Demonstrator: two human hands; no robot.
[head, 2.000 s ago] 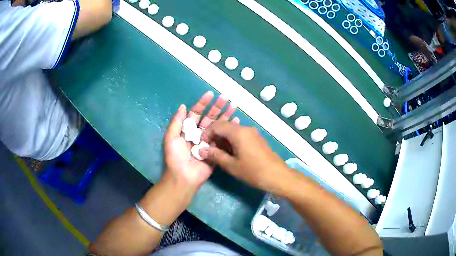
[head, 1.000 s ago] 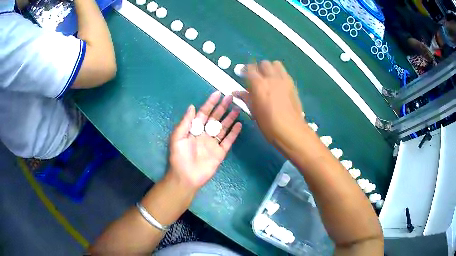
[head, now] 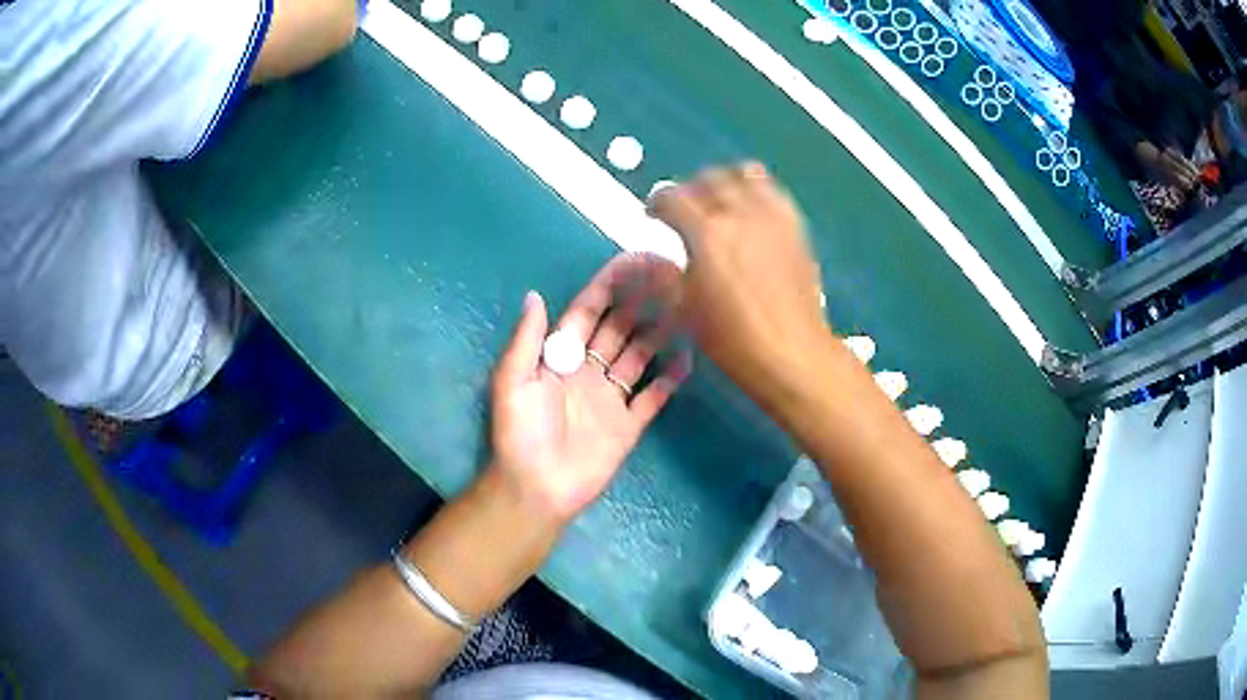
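Observation:
My left hand (head: pixel 574 417) is palm up over the near green surface, with one small round white plastic part (head: pixel 564 352) lying at the base of its fingers. My right hand (head: pixel 745 260) is palm down over the conveyor, its fingertips at a white part in the row (head: pixel 662 193); its grip is hidden. The row of white parts (head: pixel 624 152) runs along the dark green belt (head: pixel 766 137) from upper left to lower right, partly behind my right arm. The clear parts tub (head: pixel 722 618) holds several loose white parts beneath my right forearm.
A white guide strip (head: pixel 506 116) separates the near surface from the belt. A seated person's white sleeve (head: pixel 205 55) and arm are at upper left, above a blue stool (head: pixel 205 472). White machine housing (head: pixel 1135 506) and grey metal posts (head: pixel 1176 260) stand at right. Pale rings (head: pixel 987 93) lie at the far side.
My right hand has moved from my left palm to the belt row. The palm now shows one part, fewer than before. The near row has shifted toward lower right; a far-lane white part has moved to upper left.

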